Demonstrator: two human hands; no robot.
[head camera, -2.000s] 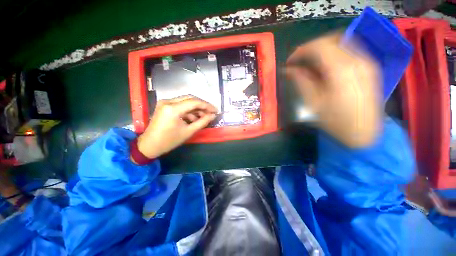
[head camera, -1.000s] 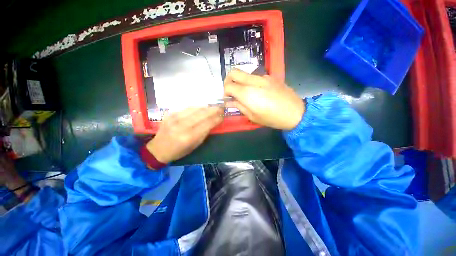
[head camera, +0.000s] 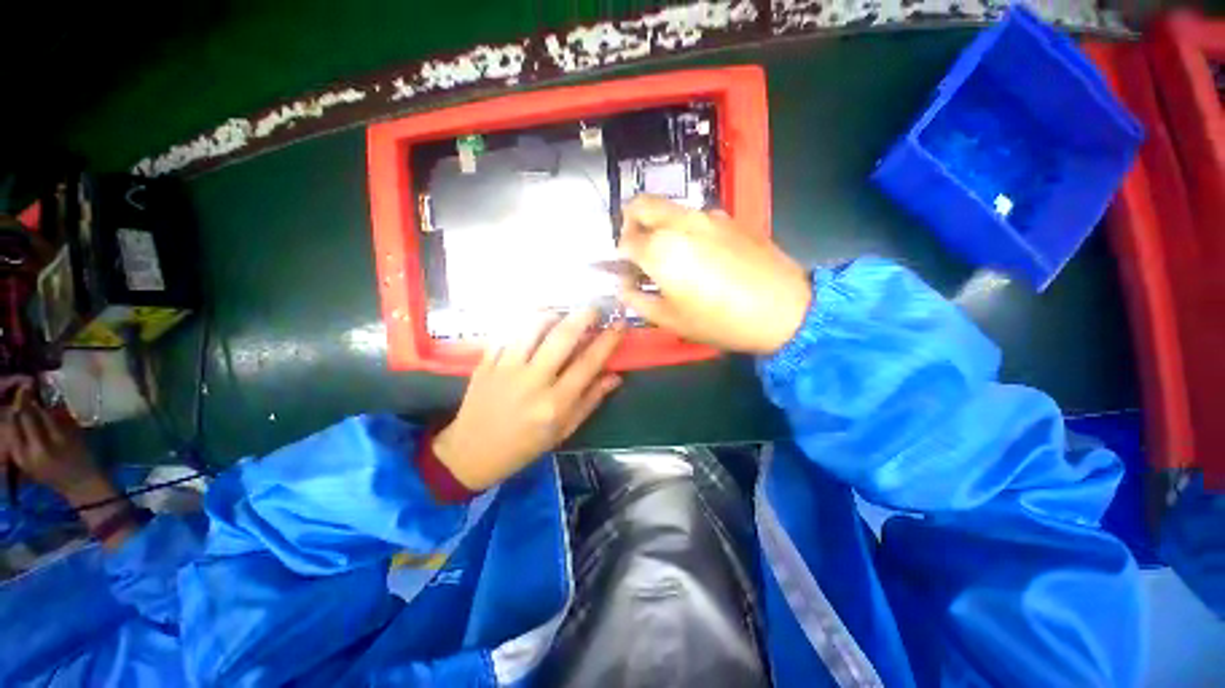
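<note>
An opened tablet unit lies in a red foam frame (head camera: 394, 255) on the bench. Its silver battery pack (head camera: 517, 229) glares white at left and middle. The dark main board (head camera: 661, 178) is to its right, partly covered by my right hand. My right hand (head camera: 712, 278) is over the board's lower left part, fingertips pinched together beside the battery's edge. A small dark thing shows at the fingertips, too blurred to name. My left hand (head camera: 528, 399) lies across the frame's lower edge, fingers spread, fingertips near the lower end of the battery. It holds nothing visible.
An open blue parts bin (head camera: 1010, 148) with a small pale bit inside stands at right. Red foam frames (head camera: 1158, 269) are beyond it. A black box with a white label (head camera: 132, 255) stands at left, above another person's hand (head camera: 51, 444). A paint-chipped edge runs behind.
My right hand has come from near the blue bin onto the board. My left hand has drawn back toward me and its fingers have spread. The frame appears slightly shifted in view.
</note>
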